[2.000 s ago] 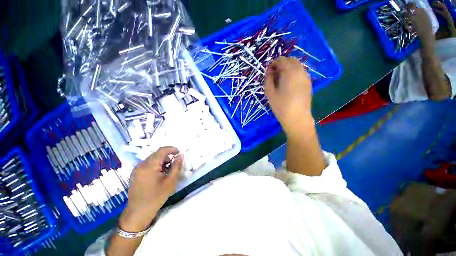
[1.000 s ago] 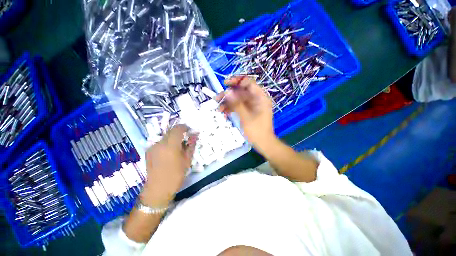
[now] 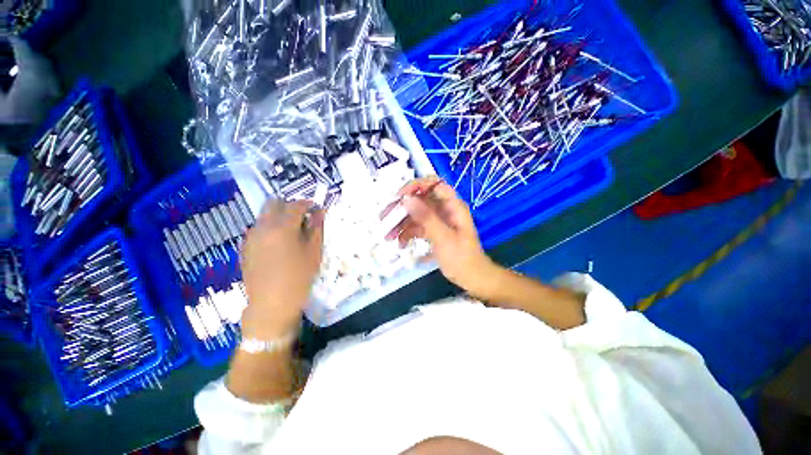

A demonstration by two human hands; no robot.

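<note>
My left hand [image 3: 283, 258] is over the left part of the white tray [image 3: 356, 306], its fingertips blurred near the silver tubes [image 3: 307, 173]; what it holds cannot be made out. My right hand [image 3: 445, 233] is over the right part of the tray, palm partly up, with a thin rod-like part [image 3: 397, 213] between its fingers. Small white parts [image 3: 369, 244] are heaped between the hands. Loose thin rods [image 3: 525, 102] lie tangled in the right blue tray [image 3: 654, 84].
A clear plastic bag of silver tubes [image 3: 289, 67] covers the tray's far end. The left blue tray [image 3: 147, 218] holds two rows of units [image 3: 209, 233]. Smaller blue bins [image 3: 76, 395] stand far left. The bench edge runs at the lower right.
My right hand has moved from the rod tray to the white tray with a thin part. My left hand has moved farther up the white tray. The whole view has shifted.
</note>
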